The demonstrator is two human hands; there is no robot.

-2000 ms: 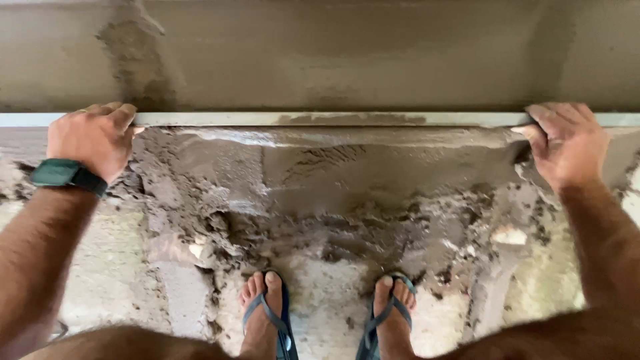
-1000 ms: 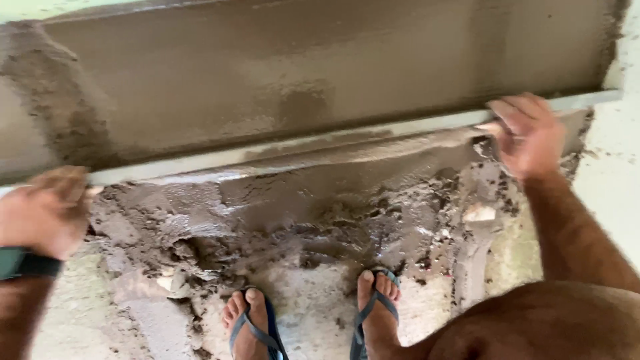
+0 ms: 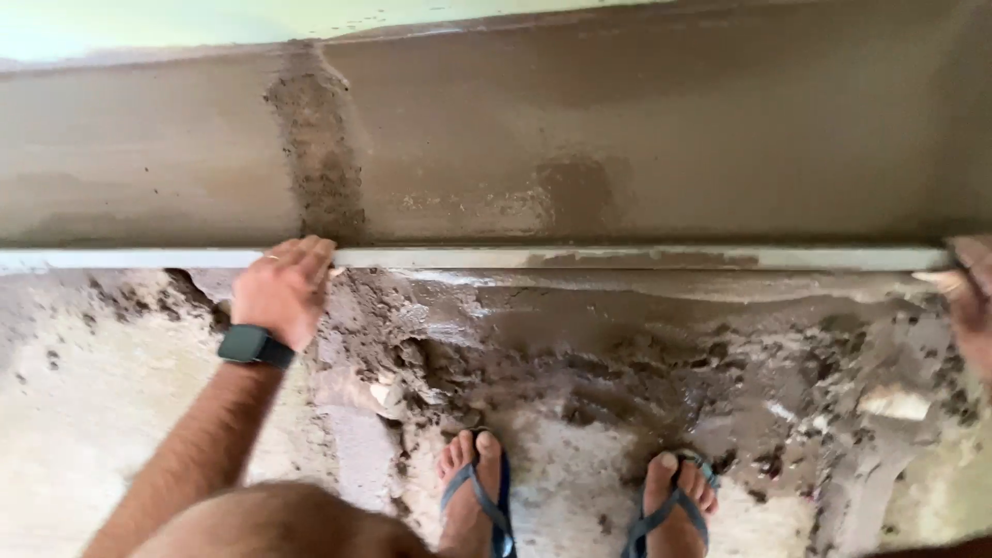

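A long, pale straightedge bar (image 3: 465,259) lies across the view with a smear of wet mortar on its middle. My left hand (image 3: 285,288), with a dark watch on its wrist, grips the bar left of centre. At the right edge my right hand (image 3: 969,298), partly cut off by the frame, holds it too. Beyond the bar spreads a smooth band of wet mortar (image 3: 697,132), crossed by a rougher strip (image 3: 319,155) on the left. On the near side, loose, lumpy mortar (image 3: 542,341) lies along the bar.
My feet (image 3: 480,480) in flip-flops stand on the mortar-smeared floor (image 3: 558,465) close to the lumps. A pale chip (image 3: 895,404) lies at the right, another pale piece (image 3: 385,391) left of centre. A pale surface (image 3: 139,27) borders the smooth band at the top left.
The view has shifted and turned since one second ago, when the bar ran tilted across it. Both hands have stayed on the bar.
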